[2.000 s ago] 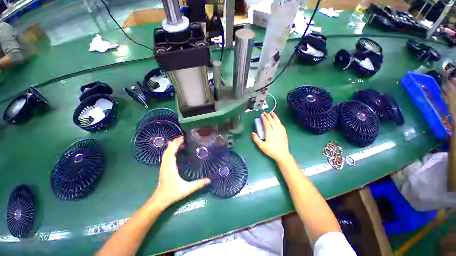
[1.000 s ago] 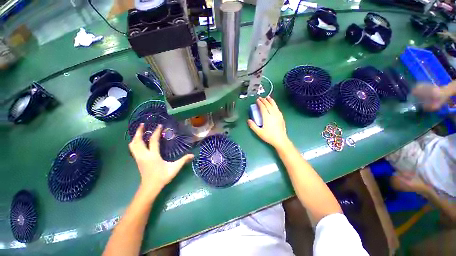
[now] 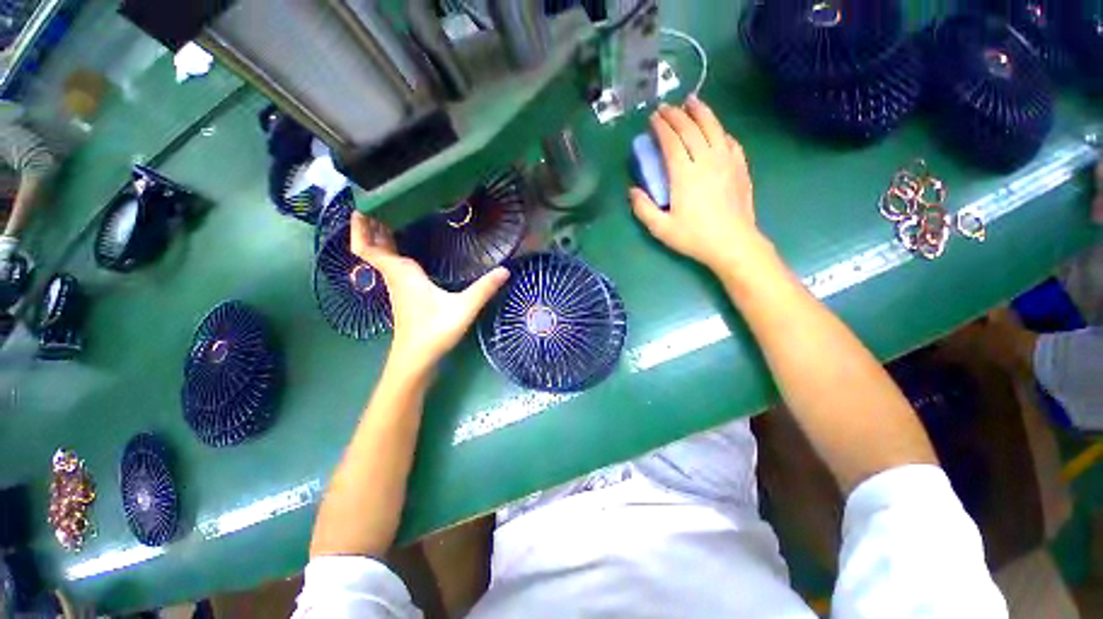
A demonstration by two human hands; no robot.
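Note:
My left hand (image 3: 423, 296) has its thumb and fingers spread around the near left edge of a dark fan grille (image 3: 478, 236), which lies under the green press head plate (image 3: 484, 157). The plate partly hides this grille and my fingertips. Another grille (image 3: 363, 278) lies just left of my left hand. A grille with a pale centre (image 3: 542, 319) lies in front of the press. My right hand (image 3: 708, 181) rests against the pale blue press switch (image 3: 651, 169), which shows between thumb and forefinger.
Stacked grilles (image 3: 847, 85) stand at the upper right, above loose copper-pink rings (image 3: 925, 212). More grilles (image 3: 230, 375) and a ring pile (image 3: 70, 496) lie left. Fan bodies (image 3: 127, 224) are at the far left. The air cylinder (image 3: 327, 73) rises above the work. Another person's sleeve (image 3: 1070, 363) shows right.
The view has swung down and to the left. My left hand has brought a grille rightward under the press head. My right hand stays at the switch.

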